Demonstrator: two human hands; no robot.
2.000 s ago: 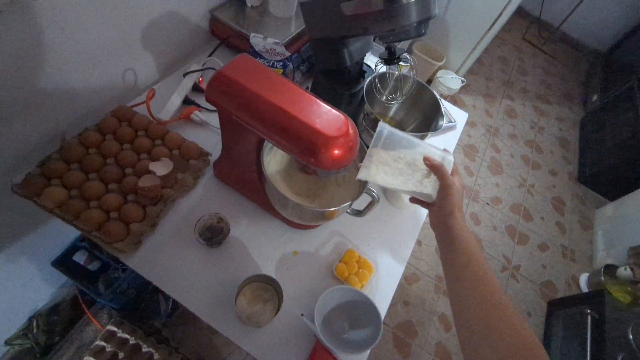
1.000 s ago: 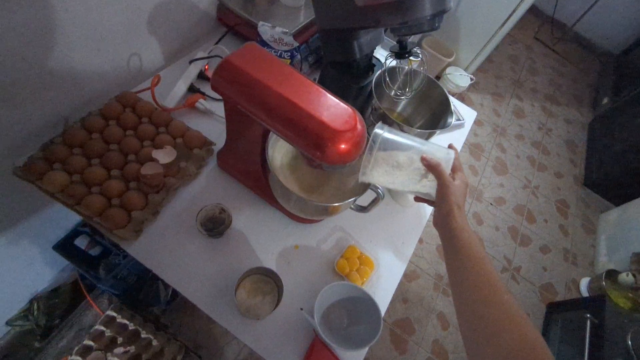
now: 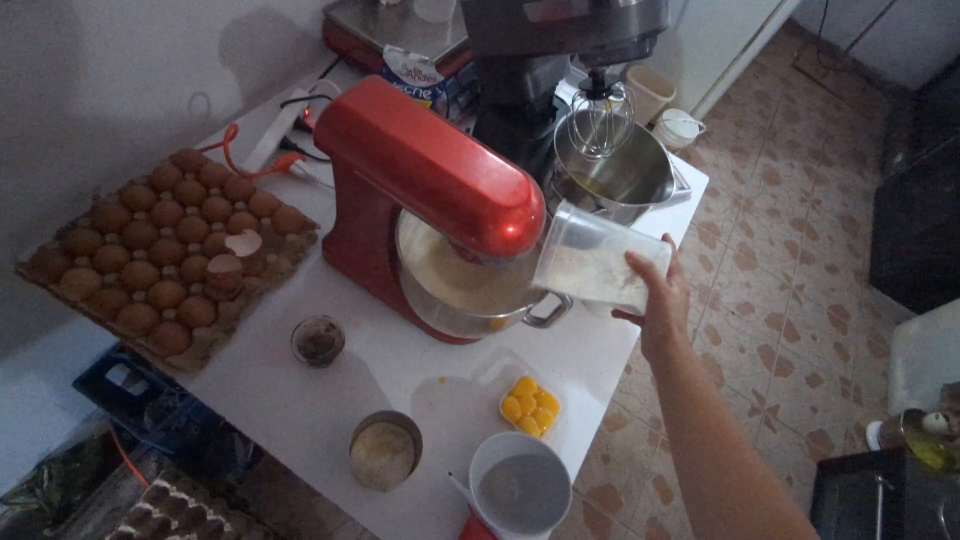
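My right hand [image 3: 664, 296] grips a clear plastic container [image 3: 592, 259] with white powder in it, tilted toward the steel bowl [image 3: 465, 281] of a red stand mixer [image 3: 431, 165]. The container's mouth is beside the bowl's rim, above its handle. A pale mixture lies in the bowl under the lowered mixer head. In front of the mixer stand a small plastic tub of egg yolks [image 3: 529, 406], a white plastic jug [image 3: 520, 484], a round metal tin with pale contents [image 3: 385, 450] and a small glass bowl with dark residue [image 3: 318, 341]. My left hand is out of view.
At left lies a cardboard tray of brown eggs [image 3: 165, 255] with broken shells on top. Behind are a dark stand mixer with a whisk [image 3: 601, 120] over a steel bowl [image 3: 645, 169], a scale [image 3: 397, 30] and a power strip [image 3: 275, 129]. The table's right edge borders the tiled floor.
The container in my right hand has tipped somewhat further toward the red mixer's bowl. The things on the table have kept their places.
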